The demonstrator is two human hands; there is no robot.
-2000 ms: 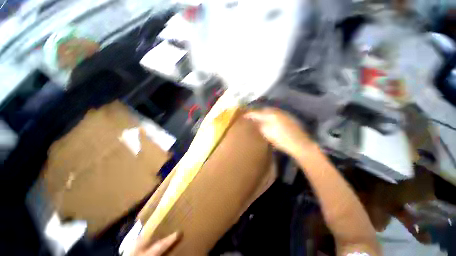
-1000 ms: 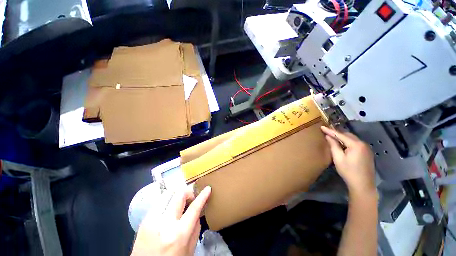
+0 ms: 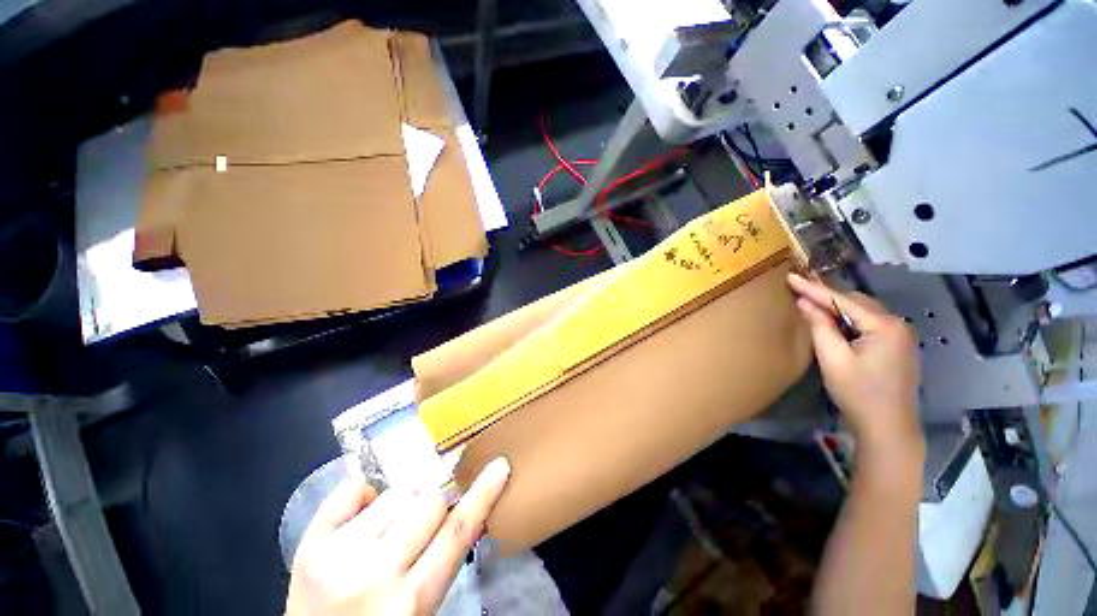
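A brown panel lies along a long yellow template with black handwriting, and its other part shows beyond the template's far side. The template's far end meets the white machine head at the needle area. My left hand is at the near end of the template, beside the rail's white and silver end, fingers on the panel's near corner. My right hand holds a small dark tool, mostly hidden by its fingers. Its fingertips are at the panel's far edge, close beside the needle area.
A stack of brown panels with a white scrap lies on a low stand at the upper left. Red hoses run under the machine. A grey metal leg stands at the lower left. A grey round-edged part is below the rail end.
The view has steadied and shifted slightly right and down since one second ago. Both hands stay at the two ends of the template; the left fingers have shifted a little.
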